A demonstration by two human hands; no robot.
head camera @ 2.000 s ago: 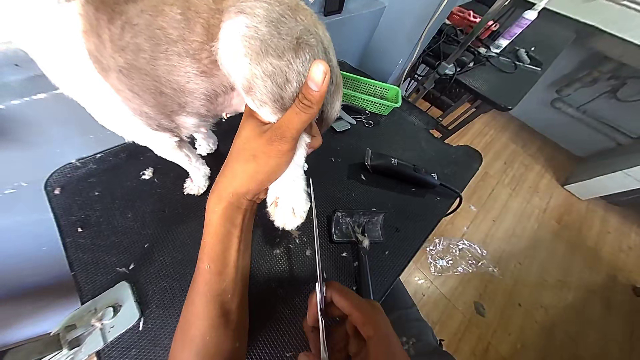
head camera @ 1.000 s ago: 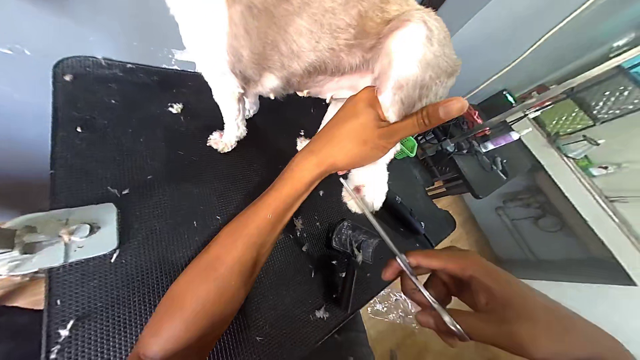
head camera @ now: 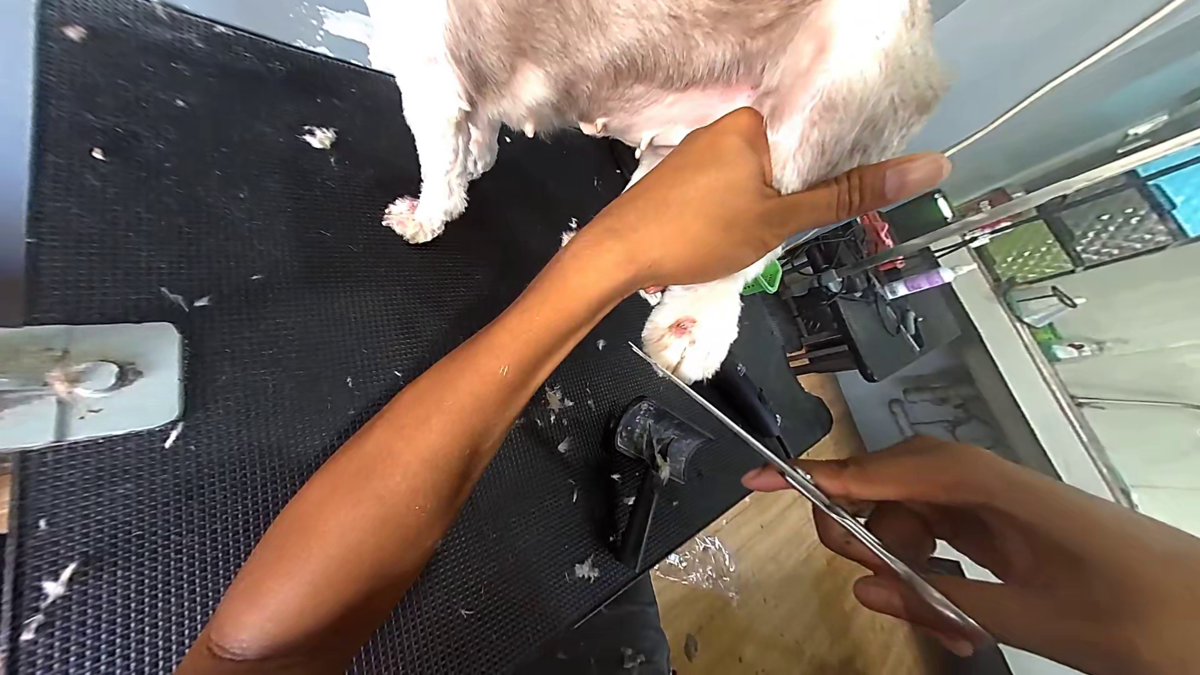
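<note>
A dog point(head camera: 637, 66) with short tan and white fur stands on a black textured grooming table point(head camera: 281, 262). My left hand point(head camera: 722, 202) is wrapped around its hind leg, thumb stretched out to the right; the fingers are mostly hidden behind the leg. Below that hand the white hind paw point(head camera: 694, 328) shows a pinkish patch. My right hand point(head camera: 919, 534), at the lower right, holds metal grooming scissors point(head camera: 797, 478), seen nearly edge-on. Their tip lies at the lower left edge of the paw.
A slicker brush point(head camera: 656, 441) lies below the paw, with black clippers point(head camera: 745, 398) beside it, partly hidden. Tufts of cut fur point(head camera: 319, 137) dot the table. A grey metal clamp plate point(head camera: 94, 384) sits at the left edge. Part of a green basket point(head camera: 764, 278) shows behind the leg.
The view has turned and shifted a lot. My right hand and the scissors have come out to the right of the paw, with the scissors now slanting. My left hand still holds the hind leg.
</note>
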